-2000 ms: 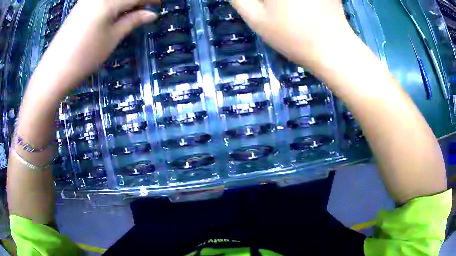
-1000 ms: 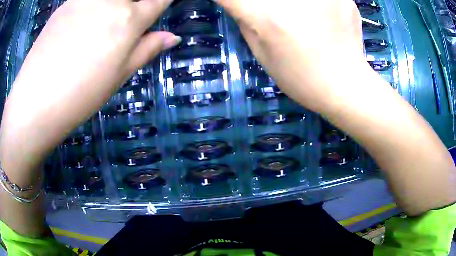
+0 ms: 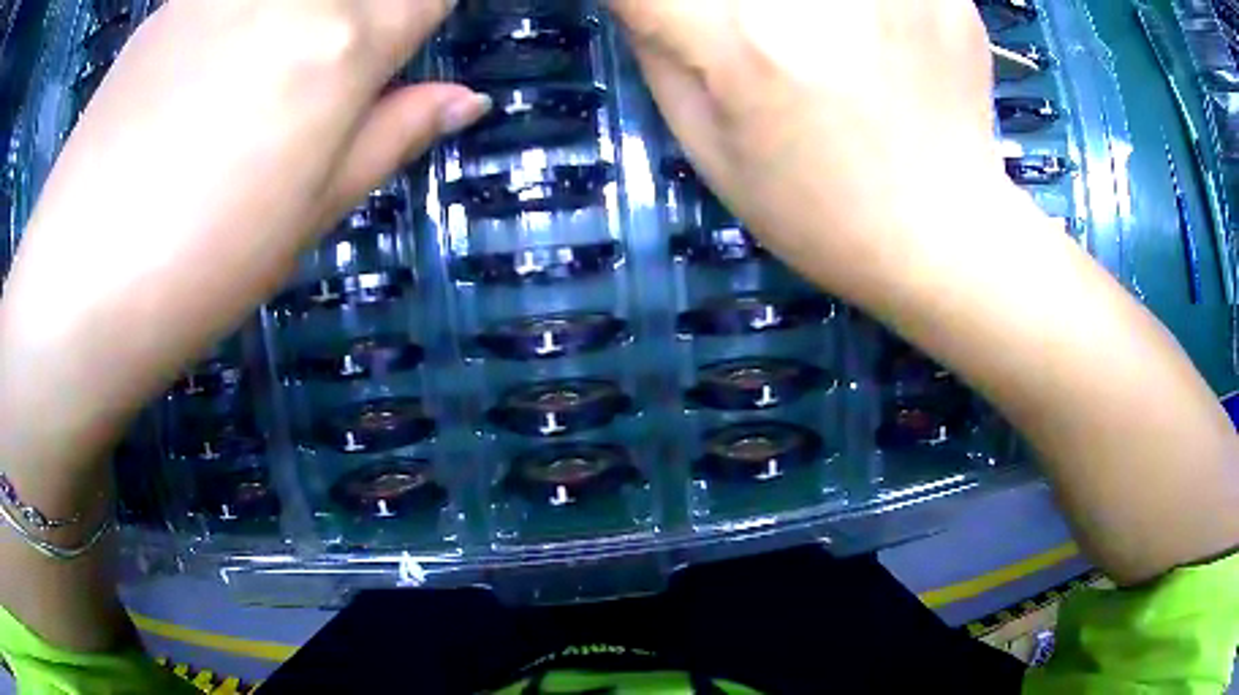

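Note:
A large clear blister tray [image 3: 544,554] lies in front of me, its pockets filled with round black units [image 3: 564,405]. My left hand [image 3: 292,122] is over the tray at the upper left, thumb extended to the right; its other fingertips are cut off by the top edge. My right hand [image 3: 815,109] is over the tray at the upper right, its fingers cut off by the top edge. A short piece of a slim pale tool [image 3: 1016,57] shows just right of my right hand. What the fingers hold, if anything, is out of the picture.
A green mat [image 3: 1135,204] lies right of the tray, with a dark blue tool [image 3: 1185,224] and a longer thin tool beside it. Clear trays with dark parts show at the far right edge. The grey floor with a yellow line [image 3: 1006,576] shows below the bench edge.
Compared with two seconds ago, both hands and the tray look larger and closer, and the slim pale tool now shows beside my right hand. Over the last second the hands have barely moved.

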